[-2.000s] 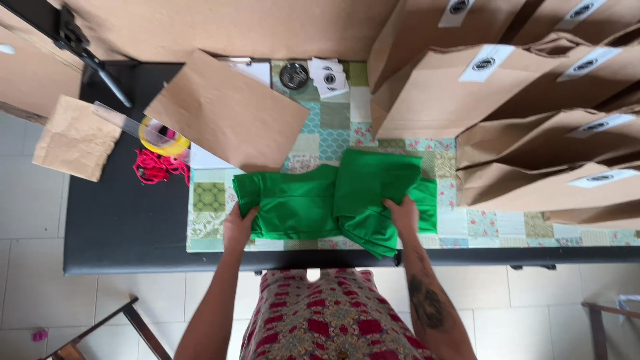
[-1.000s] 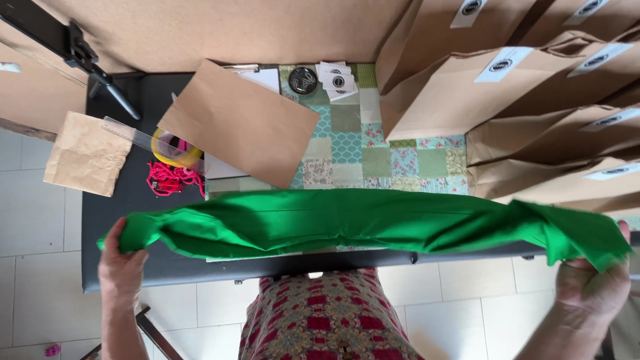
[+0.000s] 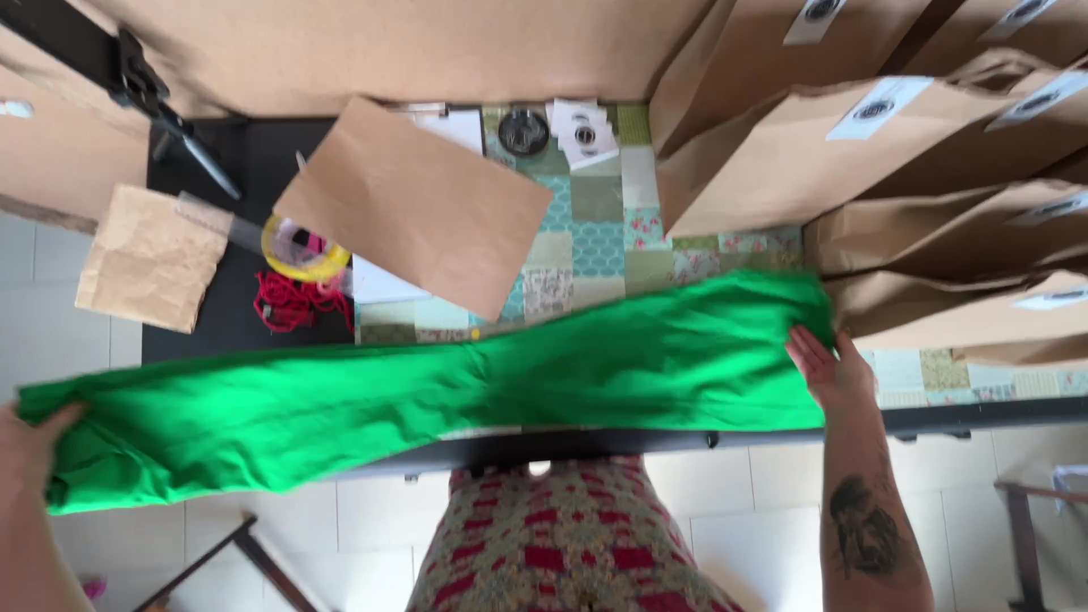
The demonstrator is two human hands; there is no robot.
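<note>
A long piece of green fabric [image 3: 476, 374] stretches across the front of the table, creased at its middle. At its left end, beyond the table's front edge, my left hand [image 3: 34, 450] grips the cloth with the thumb on top. My right hand [image 3: 829, 365] is at the right end, its fingers on the cloth; whether they pinch it is not plain. The right part of the fabric lies over a patchwork-print cover [image 3: 595, 246], while the left part hangs over the edge.
Brown paper bags with stickers [image 3: 790, 144] stand at the right. Brown paper [image 3: 425, 204], a yellow tape roll [image 3: 297, 255], red cord [image 3: 293, 302], a folded paper bag [image 3: 153, 255], a round black object [image 3: 524, 132] and printed cards [image 3: 585, 136] lie behind. A stand [image 3: 161, 102] rises at back left.
The green fabric was bunched and folded two seconds ago, then was stretched wide between my hands. Now its right part is lower over the table, and my right hand has moved inward.
</note>
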